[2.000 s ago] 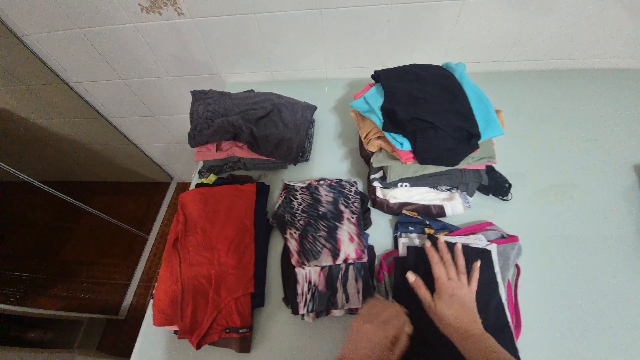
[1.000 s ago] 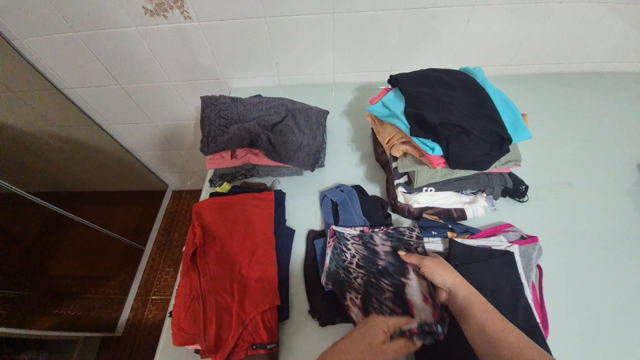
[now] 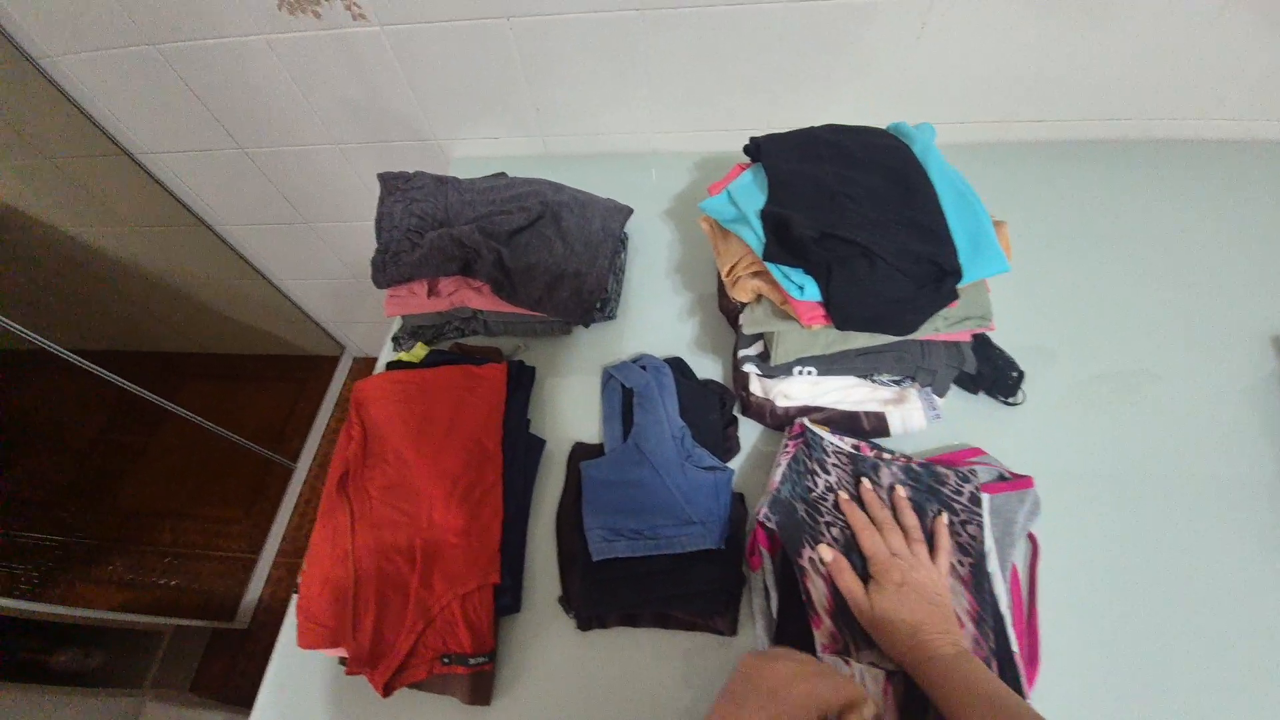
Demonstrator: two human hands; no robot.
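Note:
My right hand lies flat, fingers spread, on a patterned garment in black, grey and pink. My left hand is curled at that garment's lower end, cut off by the frame's bottom edge; what its fingers hold is hidden. Under the patterned garment is a grey garment with pink trim, with black cloth beneath. Left of my hands, a blue strappy top lies on folded black and dark brown clothes.
A pile topped by a red garment lies at left. Behind it is a stack under dark grey shorts. A tall pile topped with black cloth stands at the back right. All rest on a pale green surface against a tiled wall.
The patterned garment has moved right from the middle pile onto the pile with pink trim. The blue top now lies uncovered. My right hand has gone from gripping the garment's edge to lying flat on it.

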